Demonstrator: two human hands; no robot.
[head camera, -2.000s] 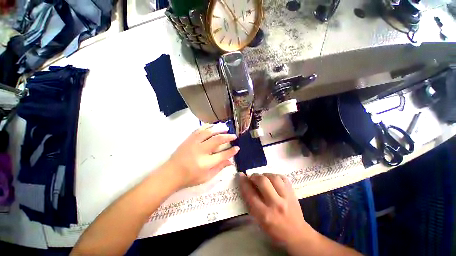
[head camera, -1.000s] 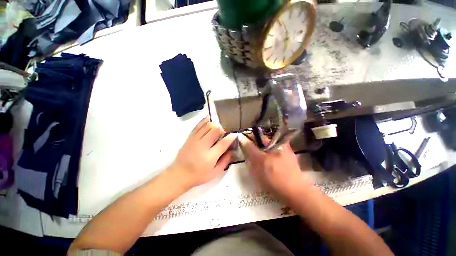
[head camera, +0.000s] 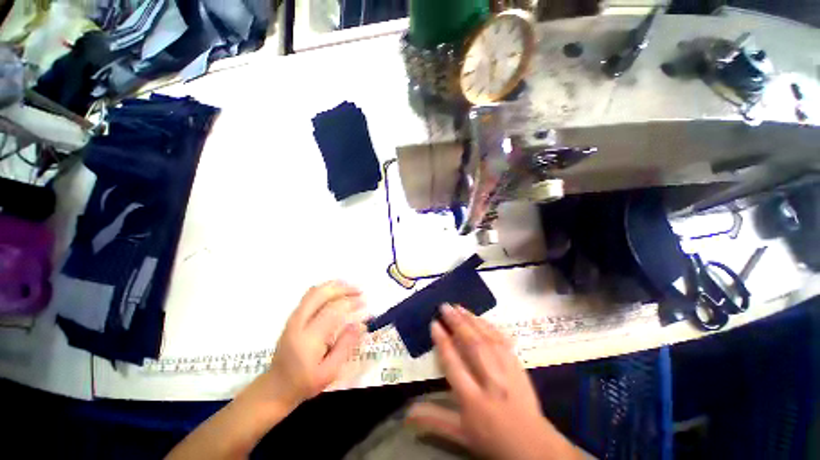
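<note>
A dark navy rectangular panel (head camera: 454, 301) lies tilted on the white table in front of the sewing machine, with a narrow navy strip (head camera: 405, 310) along its upper edge that sticks out at both ends. My right hand (head camera: 481, 373) rests its fingertips on the panel's lower part. My left hand (head camera: 316, 340) is beside the strip's left end, fingers bent; whether it touches the strip is unclear. The presser foot area (head camera: 485, 235) is behind the panel, apart from it.
A small navy stack of panels (head camera: 347, 151) lies mid-table. A long navy bundle (head camera: 144, 225) is at left. The machine head (head camera: 665, 144) spans the upper right, with a watch (head camera: 497, 58) on it. Dark pieces (head camera: 593, 234) and scissors (head camera: 715, 292) lie at right.
The panel with its strip now lies in front of the needle area, nearer me. My left hand has moved left and towards me. My right hand has moved back from the needle onto the panel.
</note>
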